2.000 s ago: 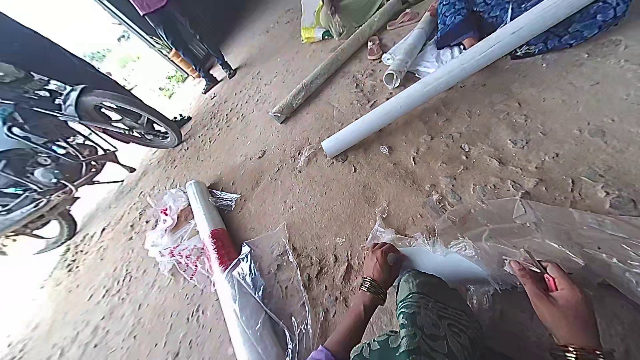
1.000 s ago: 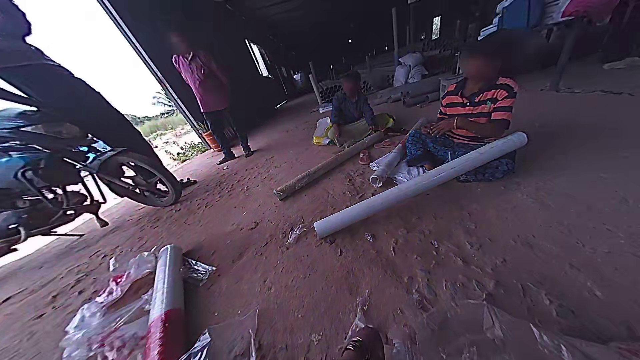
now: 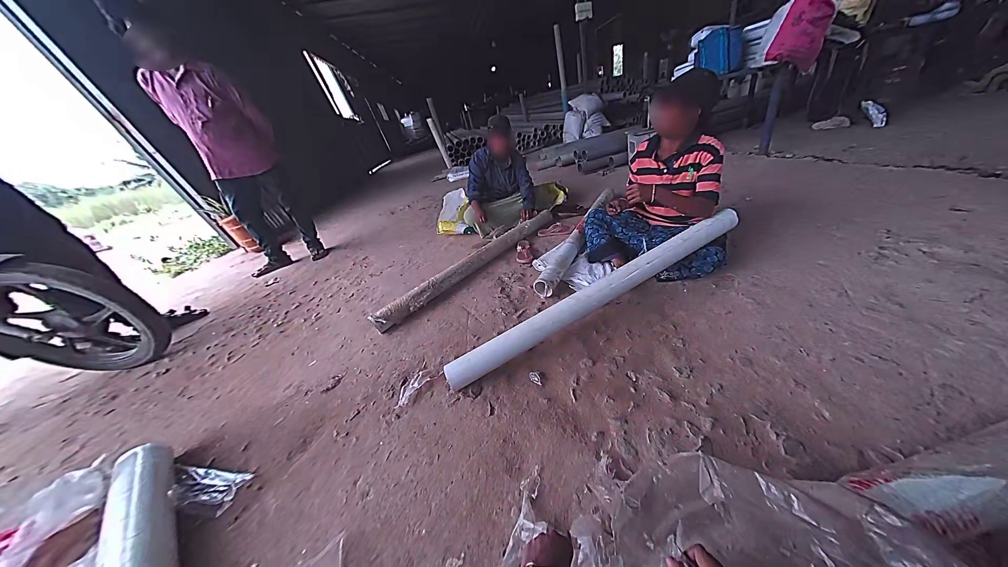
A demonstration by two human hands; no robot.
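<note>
At the bottom edge, only a small dark part of my left hand point(image 3: 546, 549) shows beside crumpled clear plastic film point(image 3: 724, 504). A few fingertips of my right hand point(image 3: 696, 556) show further right, at the lower border of the same film. The frame cuts off both hands, so what they hold is hidden. Ahead of them a long white pipe point(image 3: 583, 303) lies slanting across the dirt floor. At the lower left stands the end of a film-wrapped roll or pipe point(image 3: 138, 504), with loose plastic point(image 3: 67, 504) around it.
Two people point(image 3: 500, 177) point(image 3: 677, 181) sit on the floor beyond, near a brown pipe point(image 3: 457, 276) and a shorter wrapped tube point(image 3: 559, 264). Another person point(image 3: 213, 126) stands at the left, past a motorcycle wheel point(image 3: 87, 319). Stacked pipes point(image 3: 535, 138) lie at the back.
The view has tilted up strongly, leaving both hands at the bottom edge. Two seconds ago my left hand rested at the film-wrapped pipe and my right hand held a small red-handled tool.
</note>
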